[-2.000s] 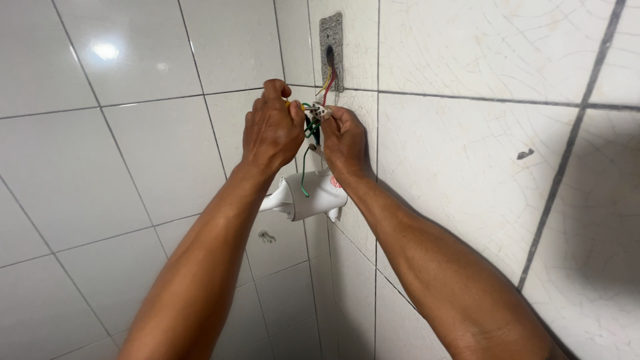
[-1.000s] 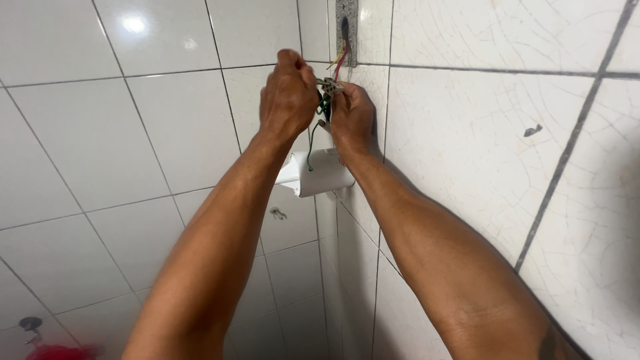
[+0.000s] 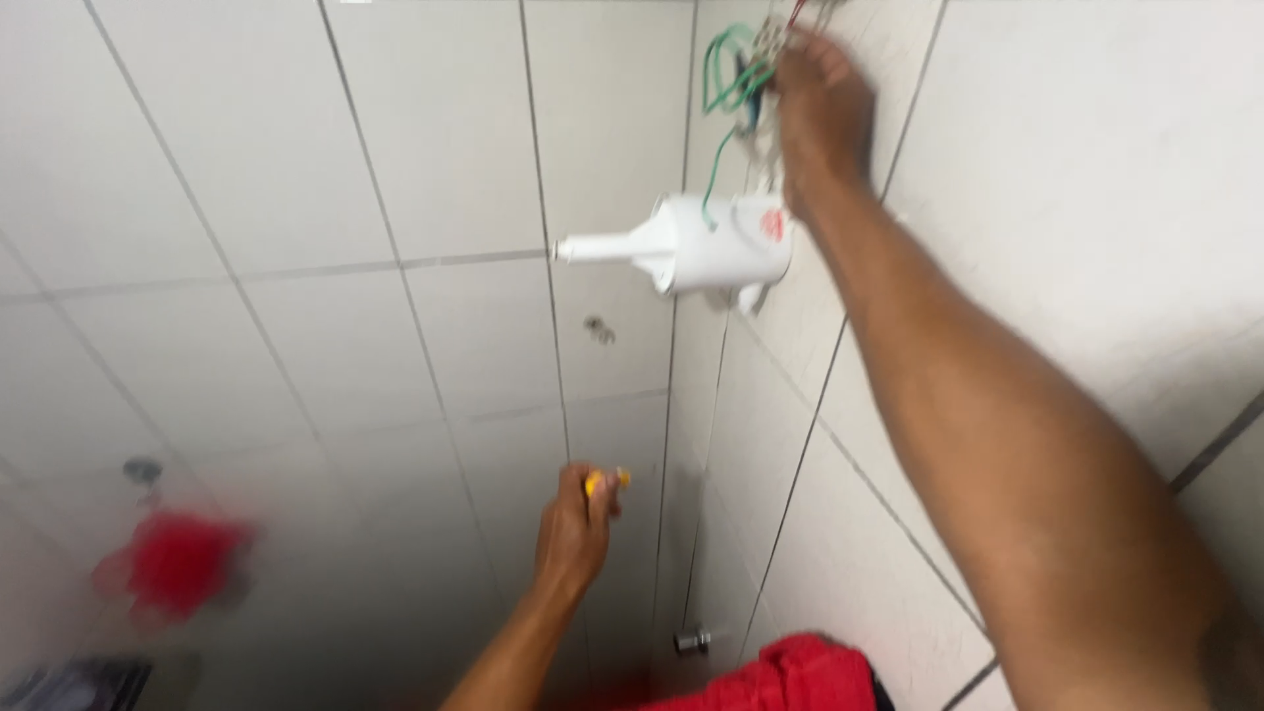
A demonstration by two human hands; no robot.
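Observation:
At the top right, my right hand [image 3: 825, 109] is raised beside a pale terminal block [image 3: 769, 39], its fingertips against the block and wires; the blurred grip is partly hidden. Loops of green wire [image 3: 726, 74] hang left of the fingers, and one green strand drops toward a white electric shower unit [image 3: 726, 242] below, which bears a red mark. Lower down, in front of the tiled wall, my left hand [image 3: 578, 528] is closed around a small yellow object [image 3: 606, 482], perhaps a tool handle; most of it is hidden in the fist.
White tiled walls meet in a corner behind the unit. A metal valve [image 3: 692, 641] sticks out low in the corner. Red cloth [image 3: 790, 676] shows at the bottom edge. A blurred red thing [image 3: 183, 563] hangs at the left below a round metal fitting [image 3: 142, 469].
My left hand has left the wires and moved down, now closed on a yellow object. My right hand remains up by the wires. The view has tilted down.

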